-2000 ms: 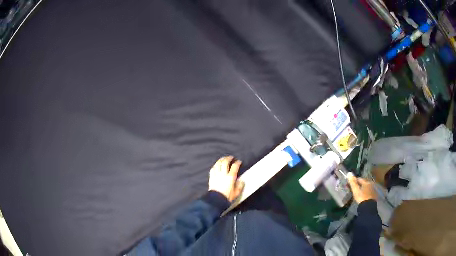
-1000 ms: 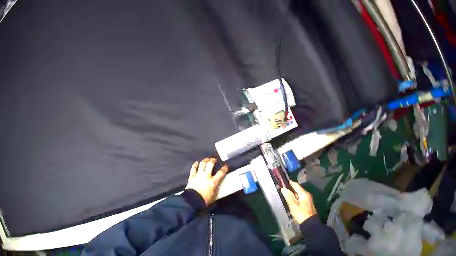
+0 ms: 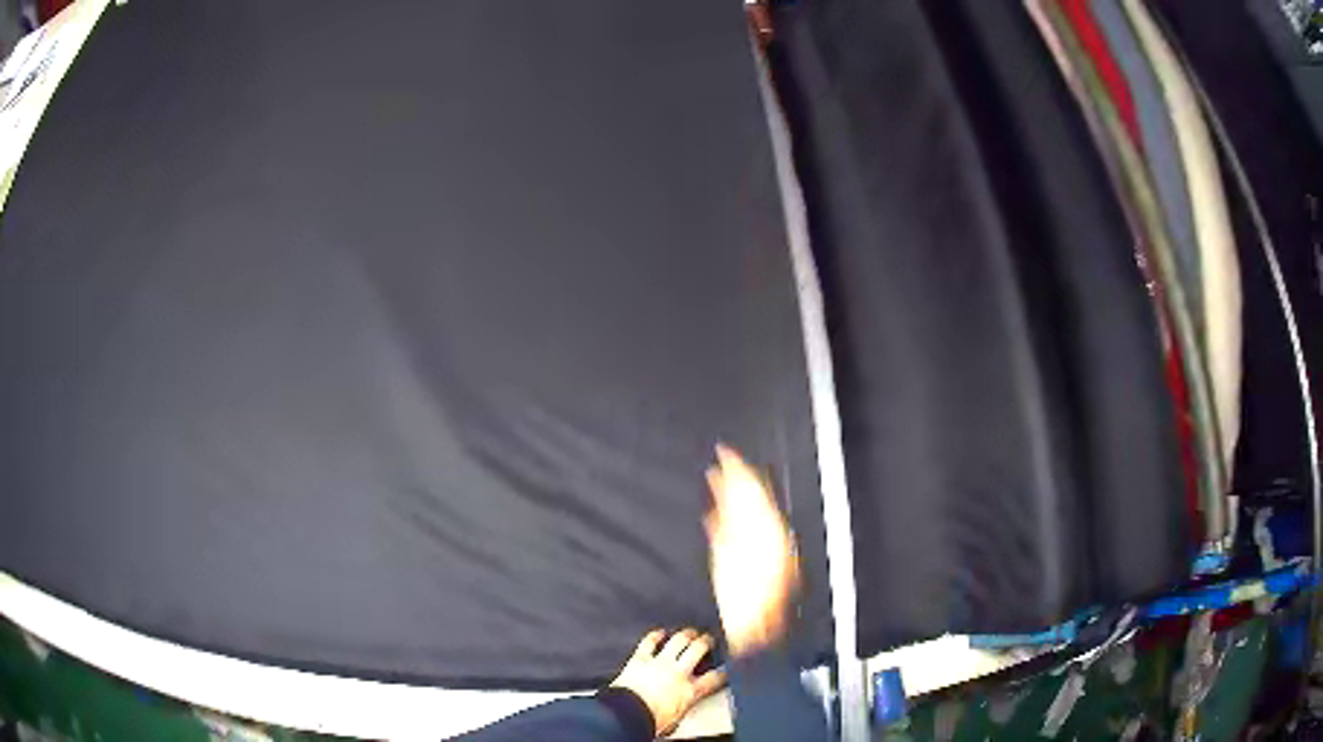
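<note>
Black cloth (image 3: 363,290) covers most of the table, with shallow wrinkles near the front edge. A long pale metal guide rail (image 3: 821,377) lies across it, from the far edge to the near edge. My left hand (image 3: 668,681) rests with spread fingers on the cloth's front edge, left of the rail. My right hand (image 3: 752,558) is blurred and empty, over the cloth just left of the rail, fingers pointing away from me. A small reddish-brown part (image 3: 760,21) shows at the rail's far end; I cannot tell what it is. The white cutter body is not visible.
Loose black cloth folds (image 3: 1001,348) lie right of the rail. Curved red, grey and cream lengths (image 3: 1212,319) run along the far right. A blue block (image 3: 888,696) sits on the white table edge (image 3: 363,702) beside the rail. The green floor (image 3: 58,674) shows scraps.
The white cutter has left the near end, and my right hand has let go of its handle and moved up over the cloth. The rail now shows across the cloth. The view has shifted.
</note>
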